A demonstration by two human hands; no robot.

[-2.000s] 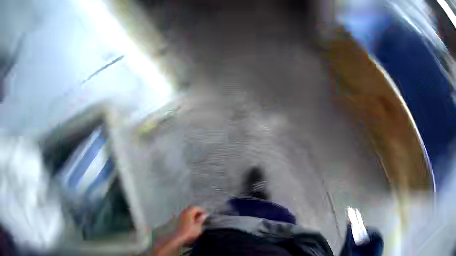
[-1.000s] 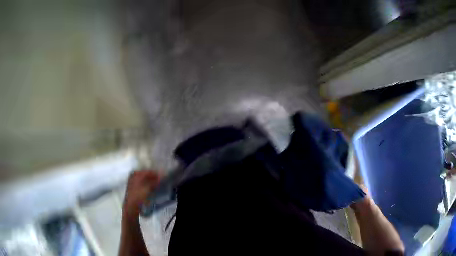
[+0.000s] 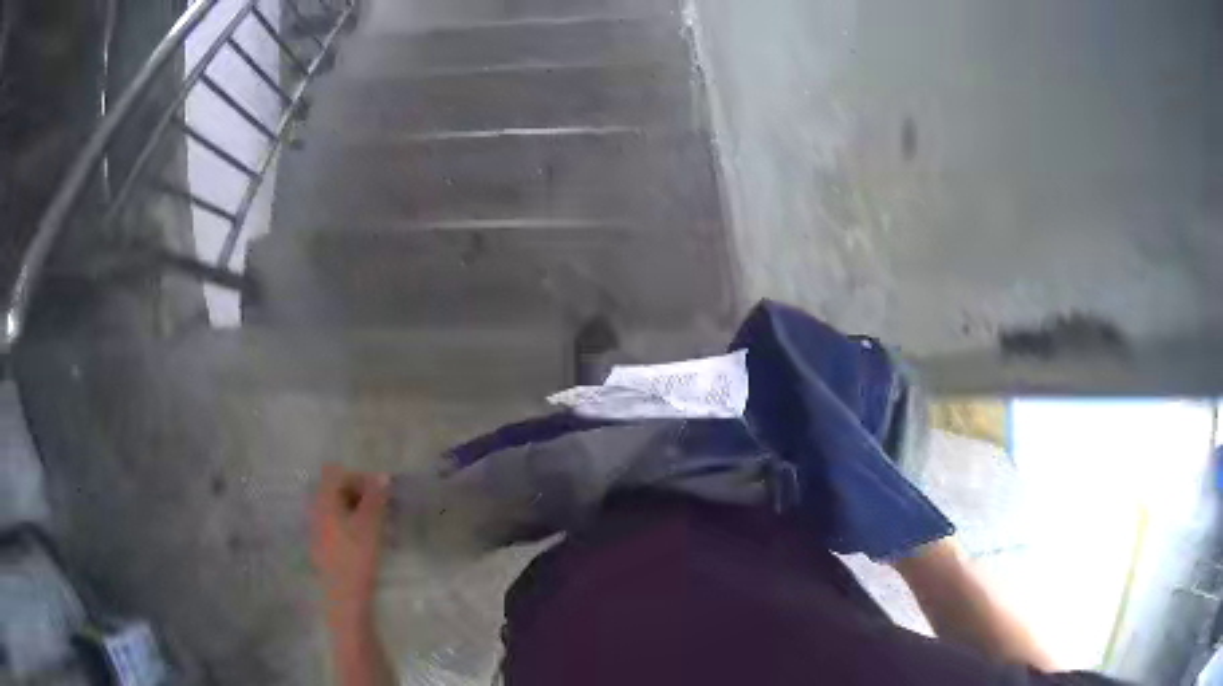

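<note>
A dark blue denim garment (image 3: 832, 429) with a grey reverse is held in the air in front of my body. A white printed paper slip (image 3: 677, 386) lies against its upper edge. My left hand (image 3: 352, 516) is curled at the blurred grey end of the garment, at the lower left. My right hand is covered by the denim, which hangs over it; only the wrist and forearm (image 3: 959, 590) show, and its fingers are hidden.
Concrete stairs (image 3: 496, 188) lie ahead, with a metal handrail (image 3: 128, 107) on the left and a pale wall (image 3: 939, 174) on the right. A dark shoe tip (image 3: 594, 346) shows near the stair edge. A bright opening (image 3: 1100, 496) is at the lower right.
The view has moved from the work floor to the stairs. The white slip now shows clearly. The denim is still draped over my right hand, and my left hand remains at the garment's left end.
</note>
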